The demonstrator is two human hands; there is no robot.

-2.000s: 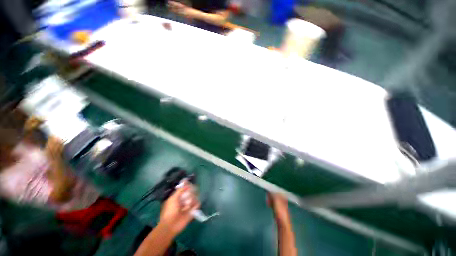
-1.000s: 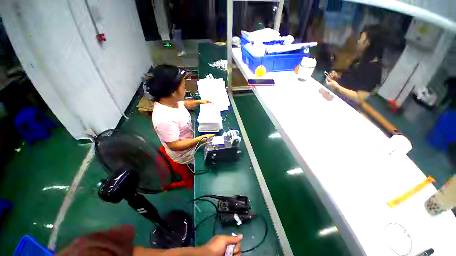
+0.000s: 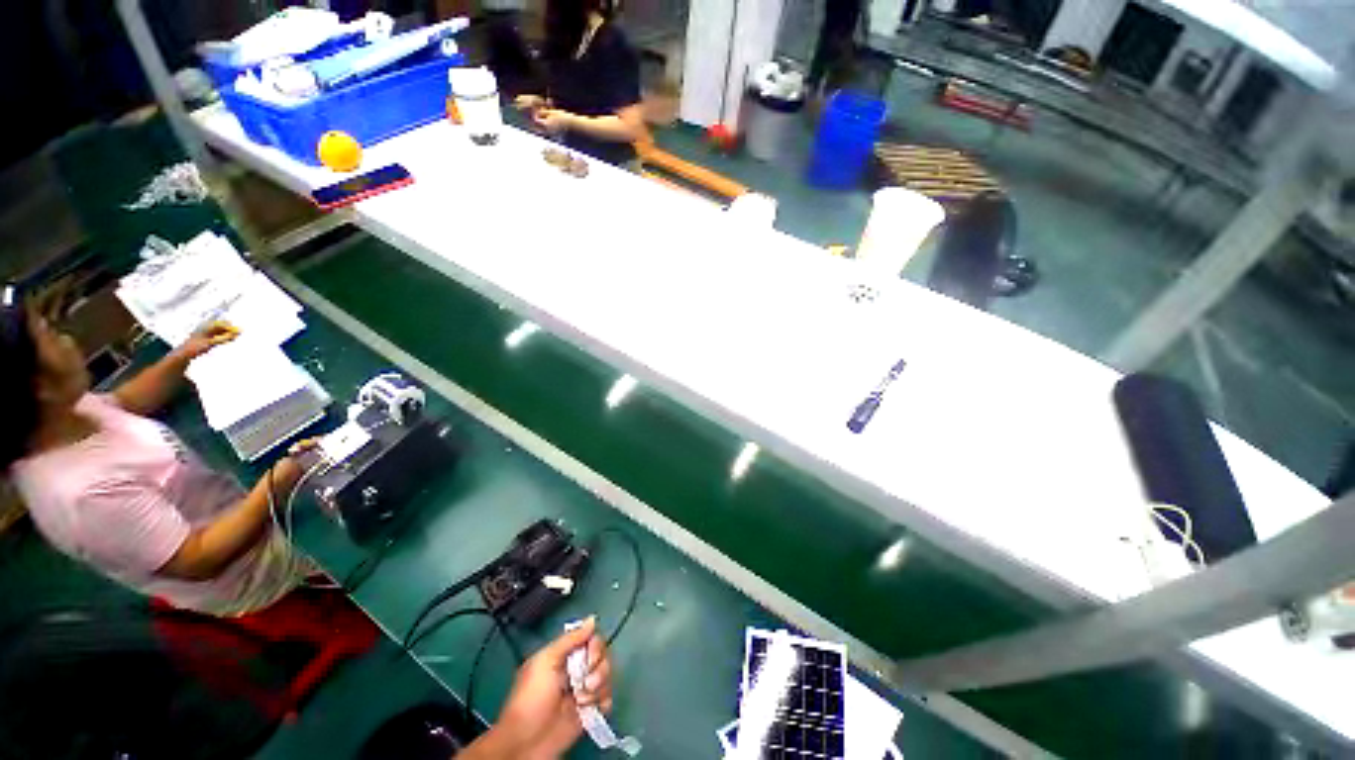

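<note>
My left hand point(image 3: 553, 690) is closed around a narrow white strip point(image 3: 590, 719), whose lower end sticks out below the fist over the green bench point(image 3: 669, 624). A black bench unit point(image 3: 532, 573) with looping black cables lies just beyond this hand, with a small white piece on top. Small solar panels point(image 3: 803, 698) with white frames lie in a slightly fanned stack to the right of the hand, cut off by the bottom edge. My right hand is not in view.
A white shelf point(image 3: 639, 297) crosses above the bench, with a pen, black case, cup and blue crate point(image 3: 349, 112). A metal post point(image 3: 1100, 609) slants at right. A neighbouring worker point(image 3: 134, 490) sits at left beside a black box point(image 3: 379, 468) and white sheets point(image 3: 253, 394).
The view has swung right from the neighbour and fan, bringing the solar panels and black case into view. My left hand still holds the white strip. My right hand, visible two seconds ago, is out of view.
</note>
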